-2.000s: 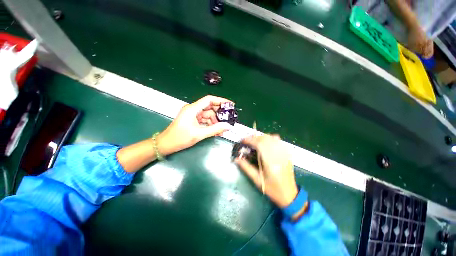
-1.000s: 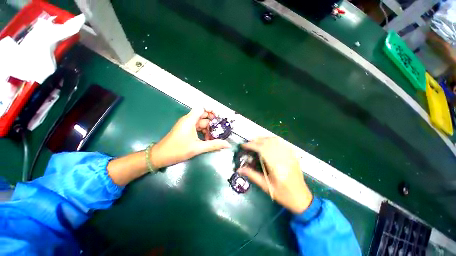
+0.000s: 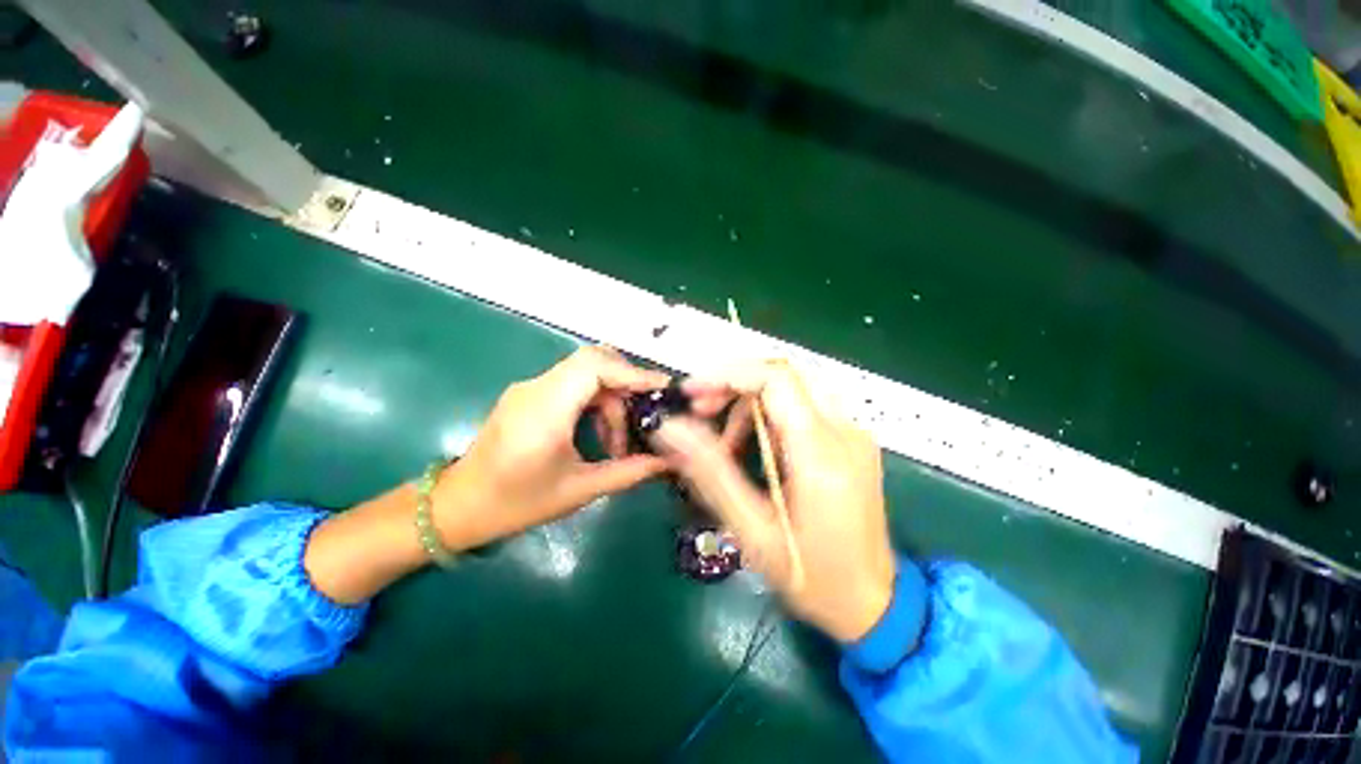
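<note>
A small round black unit (image 3: 652, 412) is held between the fingertips of both hands, above the front edge of the white rail. My left hand (image 3: 540, 436) grips it from the left side. My right hand (image 3: 814, 493) touches it from the right with thumb and fingers, slightly blurred. A thin tan stick (image 3: 772, 475) lies across my right hand, its tip showing above the fingers. Another round black unit (image 3: 708, 554) with a pale middle lies on the green bench below the hands. Fingers hide part of the held unit.
A white rail (image 3: 493, 270) separates bench and belt. A red bin (image 3: 33, 391) with white paper and a dark glossy slab (image 3: 218, 391) are at left. A black pocketed tray (image 3: 1296, 634) is at lower right. Round units lie on the belt at upper left (image 3: 246, 33) and far right (image 3: 1315, 485).
My right hand has moved up and left to meet my left hand at the held unit. The dark unit at its fingertips earlier no longer shows separately. The view has shifted.
</note>
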